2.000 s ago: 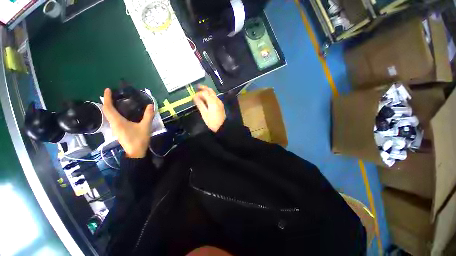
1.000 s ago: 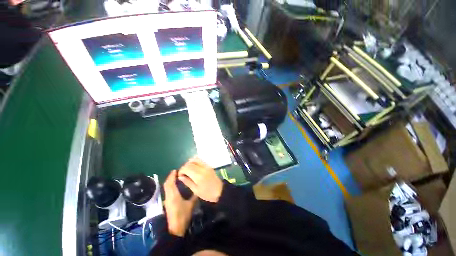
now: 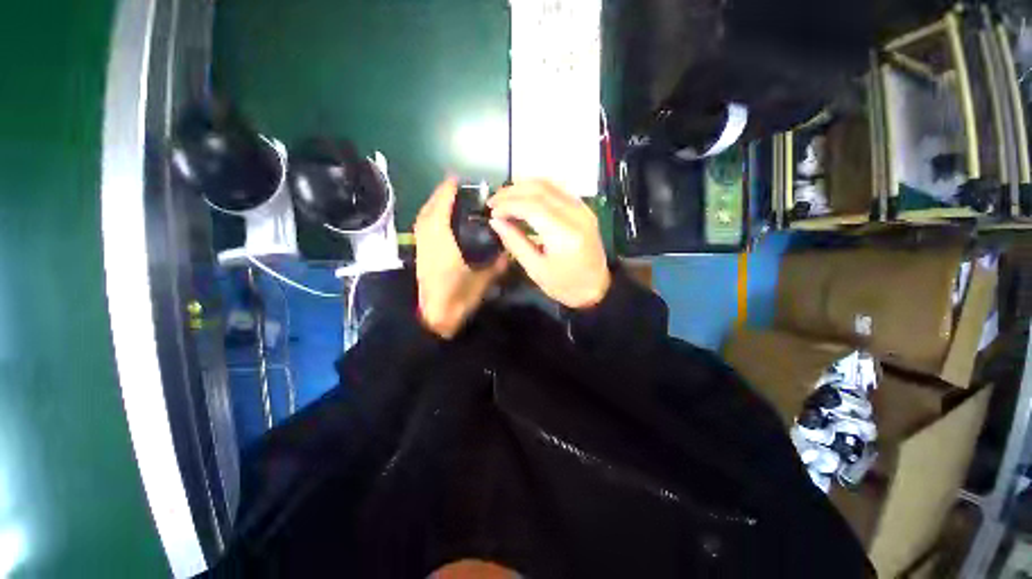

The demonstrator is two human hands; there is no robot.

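My left hand (image 3: 445,266) holds a camera with a black ball head (image 3: 476,226) in front of my chest, at the bench's front edge. My right hand (image 3: 555,240) is on the camera's right side, fingertips touching its top; whether it grips something small there is too blurred to tell. The lower part of the held camera is hidden by my hands. Two more cameras with black ball heads on white bases stand at the bench edge to the left, one at the far left (image 3: 226,164) and one nearer (image 3: 340,192). A thin white cable (image 3: 297,281) hangs from them.
A long white keyboard (image 3: 555,102) lies on the green bench (image 3: 362,68). A black printer (image 3: 781,57) with a white strip and a green device (image 3: 724,204) are at the right. An open carton (image 3: 939,441) holds white and black cameras. A rack stands upper right, a green conveyor (image 3: 68,283) left.
The third camera has left the row and is between my hands. My right hand has come over from beside the bench edge to the camera. The view has turned, and the monitor is out of sight.
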